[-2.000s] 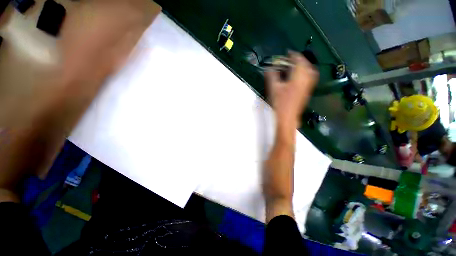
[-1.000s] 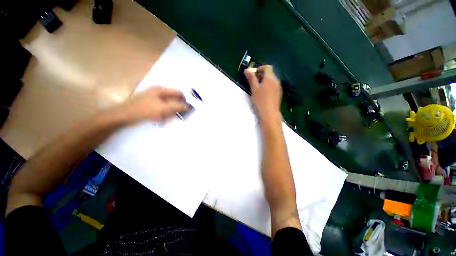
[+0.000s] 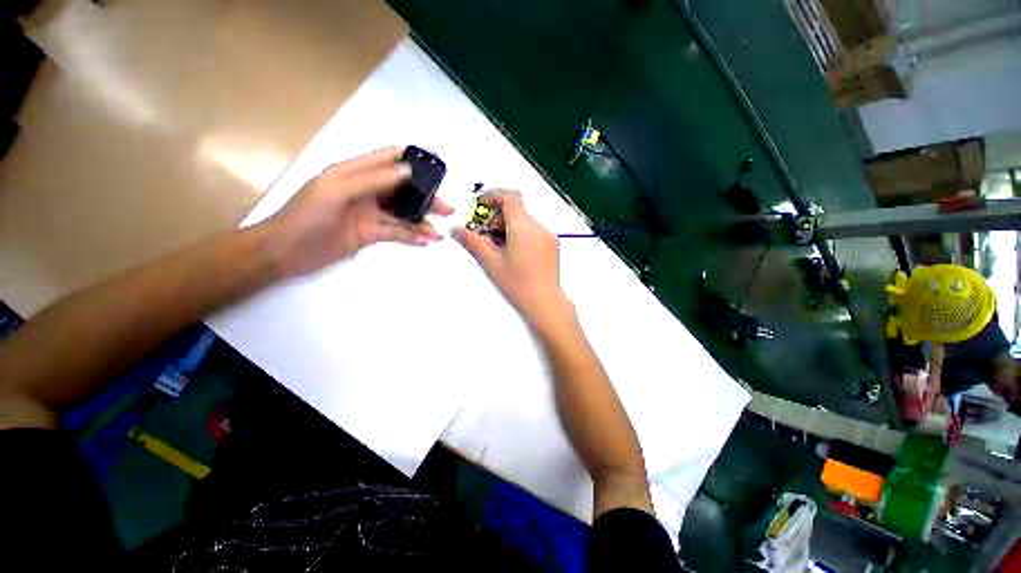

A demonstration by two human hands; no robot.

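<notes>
My left hand point(image 3: 336, 213) holds a small black adapter housing point(image 3: 421, 182) above the white paper point(image 3: 370, 325). My right hand point(image 3: 517, 249) holds a small circuit board point(image 3: 484, 213) with yellow parts between its fingertips, just right of the housing. The board and housing are apart. A thin black cord point(image 3: 582, 235) runs from my right hand over the paper's edge onto the dark green conveyor belt point(image 3: 493, 56).
Another circuit board point(image 3: 588, 140) with a cord lies on the belt. Several more boards lie further right. Tan cardboard point(image 3: 190, 157) is at the left. A yellow fan point(image 3: 944, 303), a green roll point(image 3: 915, 490) and a person's arm point(image 3: 937, 369) are at the right.
My right hand has come back from the belt over the paper with a board. My left hand has come from the cardboard to the paper's middle with a housing, now turned upright.
</notes>
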